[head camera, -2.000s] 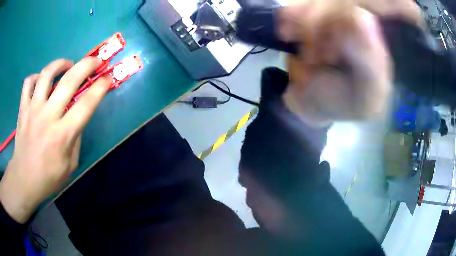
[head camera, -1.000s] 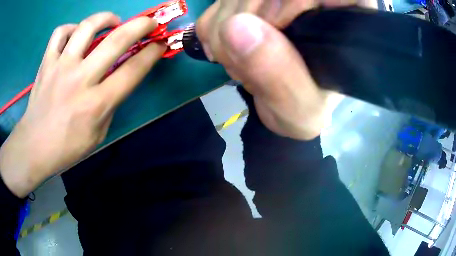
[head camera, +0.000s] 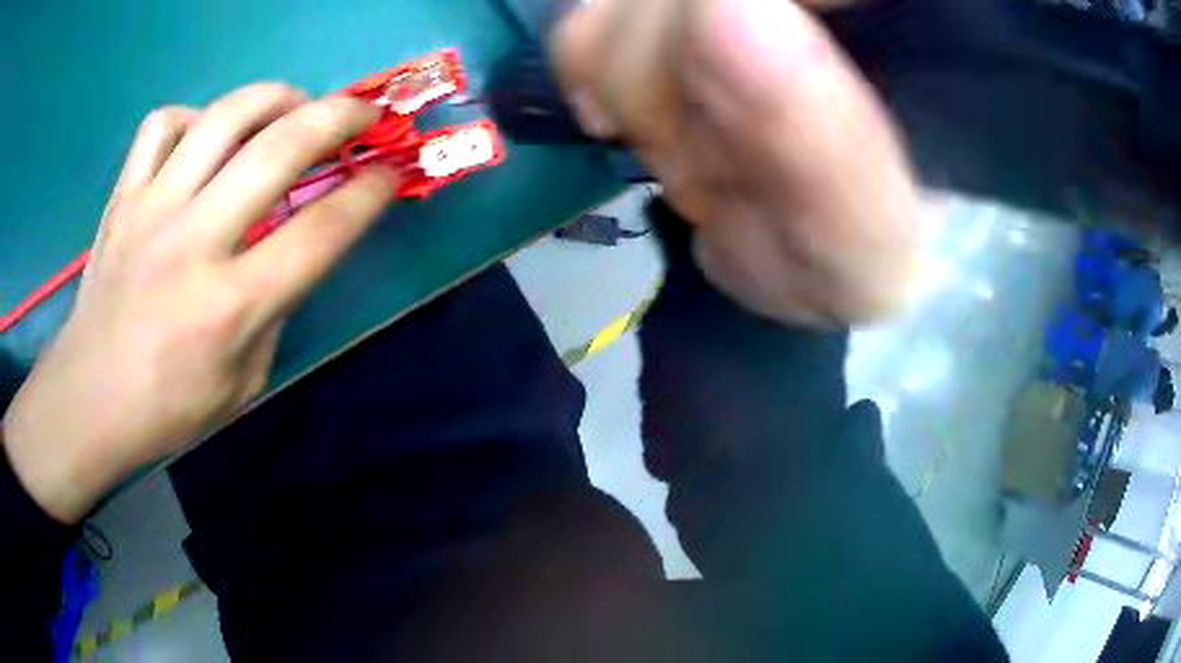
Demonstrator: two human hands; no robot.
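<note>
Two red clamp housings point(head camera: 456, 152) with pale inner faces lie side by side on the green mat. My left hand point(head camera: 194, 285) holds them near their inner ends, fingers on top. A red cable point(head camera: 49, 293) trails from under this hand to the left. My right hand point(head camera: 764, 156), blurred, grips the black electric screwdriver point(head camera: 1010, 110). Its dark nose points left, just right of the housings and apart from them. The bit is too blurred to make out clearly.
The green mat point(head camera: 427, 253) ends at a slanting table edge before my dark-clothed lap. A small black cord block point(head camera: 592, 229) shows beyond the edge. Yellow-black floor tape point(head camera: 609, 332) lies below. At the far right are blue items and a cardboard-coloured box point(head camera: 1043, 438).
The screwdriver nose has come off the lower housing and moved right, uncovering its pale face with small holes. My left hand keeps hold of the housings, which sit slightly lower in view.
</note>
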